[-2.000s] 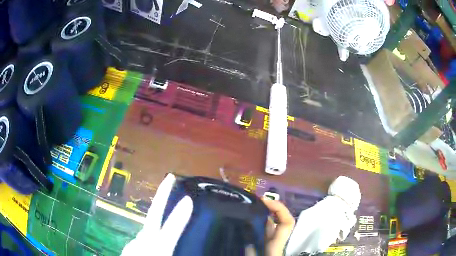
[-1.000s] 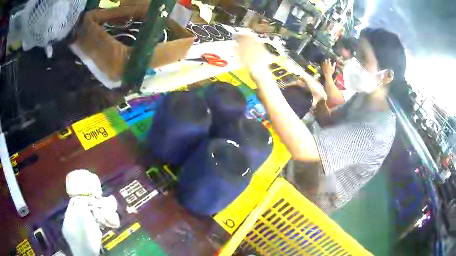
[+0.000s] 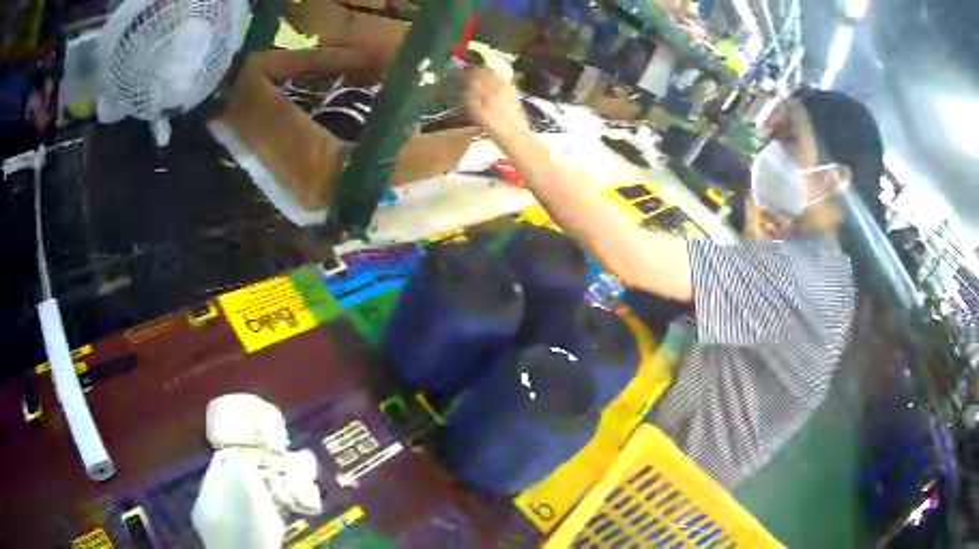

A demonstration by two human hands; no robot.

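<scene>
Neither of my hands is in the picture. Several navy cylindrical units [image 3: 521, 418] stand grouped on the printed sheet at the centre right, beside the yellow basket. The nearest one shows part of a pale ring on its dark top. An off-white knotted cloth bundle [image 3: 249, 472] stands on the bench at the lower left. A slim white bar [image 3: 73, 391] lies at the far left, with a thin pale cord running up from it over the black surface.
A yellow slotted basket [image 3: 655, 499] is at the bench edge. A masked coworker [image 3: 773, 300] reaches an arm over the bench. A green post [image 3: 395, 118] stands before an open brown carton [image 3: 290, 145]. A white fan [image 3: 166, 54] and red-handled scissors [image 3: 507, 173] lie beyond.
The view has swung right from the bench front; my hands and the navy unit they held have left the picture. The coworker's arm has moved up and left toward the green post.
</scene>
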